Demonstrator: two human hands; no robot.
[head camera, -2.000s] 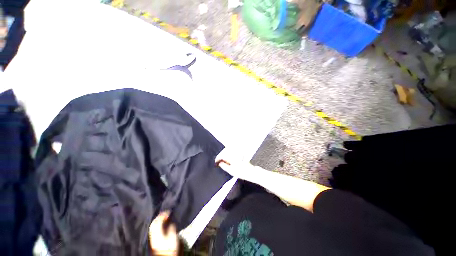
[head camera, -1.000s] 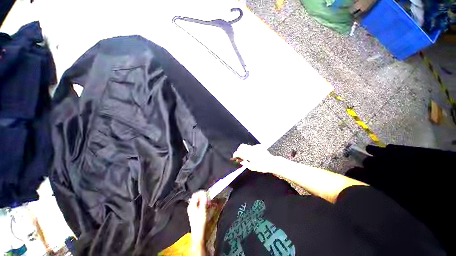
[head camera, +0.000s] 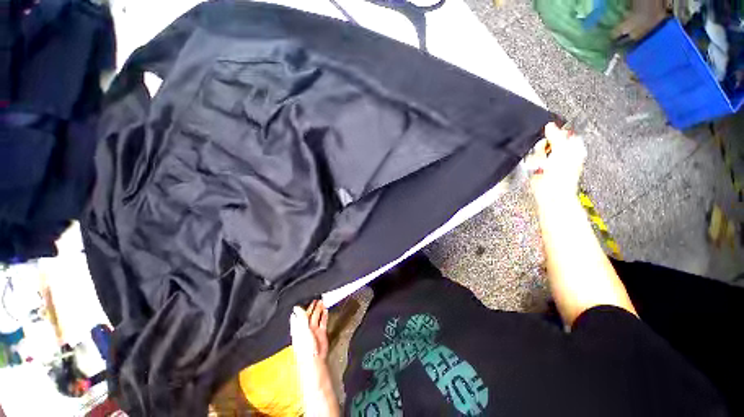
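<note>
A large black satiny garment (head camera: 245, 187) lies spread and wrinkled over the white table, with its shiny lining up. My right hand (head camera: 557, 155) grips the garment's far right corner at the table's edge, arm stretched out. My left hand (head camera: 312, 326) is at the garment's near edge, lower centre, with the fingertips at the cloth; whether they pinch it is hard to tell. The edge between my two hands runs fairly straight. A dark hanger (head camera: 421, 18) lies behind the garment, partly cut off by the top of the picture.
Navy garments (head camera: 49, 130) lie at the left. Small spools and tools (head camera: 69, 366) are at the near-left table edge. Yellow cloth (head camera: 265, 387) is below the garment. A blue bin (head camera: 684, 75) and green sack (head camera: 581, 31) stand on the speckled floor at the upper right.
My right hand has moved out to the upper right, stretching the garment's corner over the table and closer to the hanger. My left hand has shifted slightly left and stays at the near edge.
</note>
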